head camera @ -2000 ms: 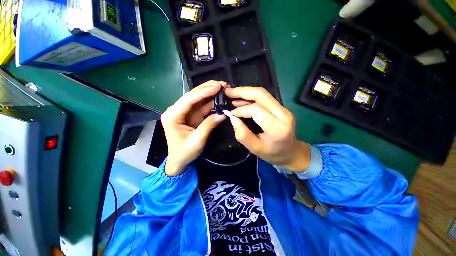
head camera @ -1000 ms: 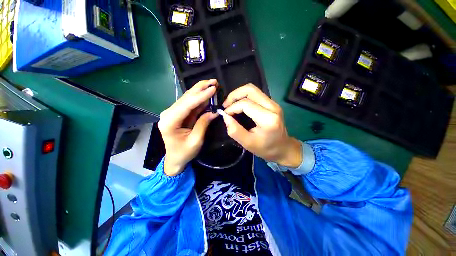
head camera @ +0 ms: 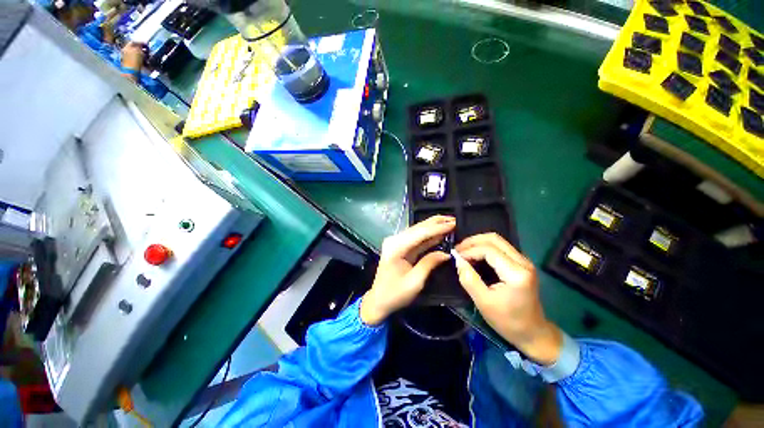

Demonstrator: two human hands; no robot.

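My left hand (head camera: 410, 263) is shut on a small black module (head camera: 449, 241), held on edge between the fingertips over the near part of the black work tray (head camera: 505, 197). My right hand (head camera: 505, 284) pinches a tiny pale piece against the module's near side; the fingers hide most of both. Several modules with bright centres (head camera: 433, 185) lie in the far pockets of the work tray. A second black tray (head camera: 578, 290) on the right holds several more modules (head camera: 605, 217).
A blue-and-white box (head camera: 322, 125) with a clear canister (head camera: 301, 73) stands back left, with a thin pale tube. A grey machine (head camera: 159, 217) stands left. Yellow trays lie back right (head camera: 616, 75) and behind the box (head camera: 219, 92). A person's hand (head camera: 132, 57) shows far left.
The view has swung up and left, showing more of the bench and machine. My hands still hold the module and pale piece together above the tray, with little change in grip.
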